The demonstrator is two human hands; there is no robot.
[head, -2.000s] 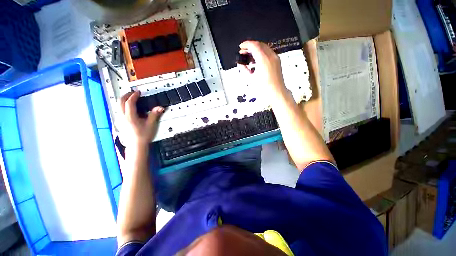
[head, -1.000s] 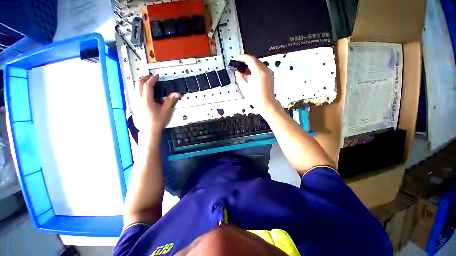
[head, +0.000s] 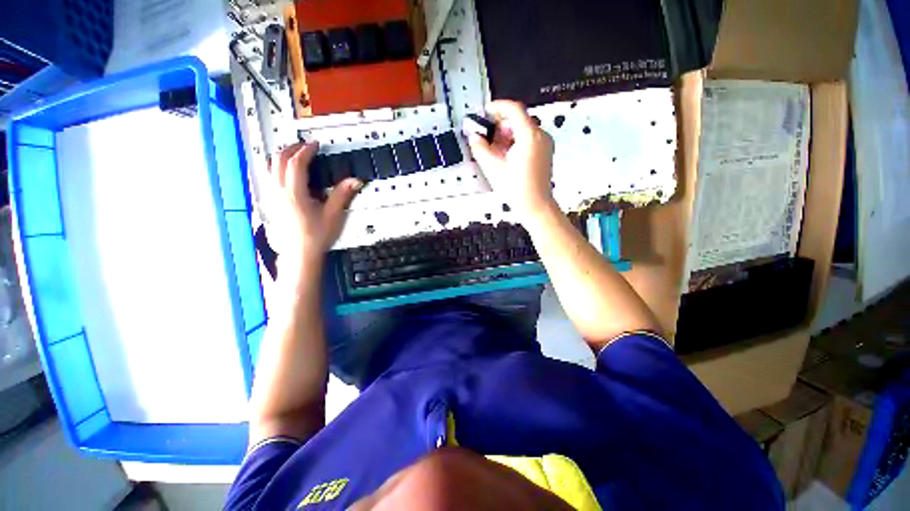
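A slightly curved row of several small black parts (head: 386,161) lies on the perforated metal plate (head: 399,190). My left hand (head: 316,205) is at the row's left end, with thumb and fingers around the end part. My right hand (head: 514,155) pinches one small black part (head: 480,125) just beyond the row's right end, a small gap away from it. Above the row, the orange-red fixture (head: 359,84) holds several black parts (head: 356,44) in a line.
A blue bin (head: 231,240) with a white bottom stands at left. A dark flat pad (head: 574,50) lies at upper right. A keyboard (head: 439,254) in a teal frame (head: 439,292) is near my body. An open carton (head: 753,369) stands at right. Thin dark rods (head: 261,85) lie beside the fixture.
My right hand has moved left from the dark pad to the row's right end, still holding a black part, now turned in the fingers. My left hand stays on the row. The camera view has shifted.
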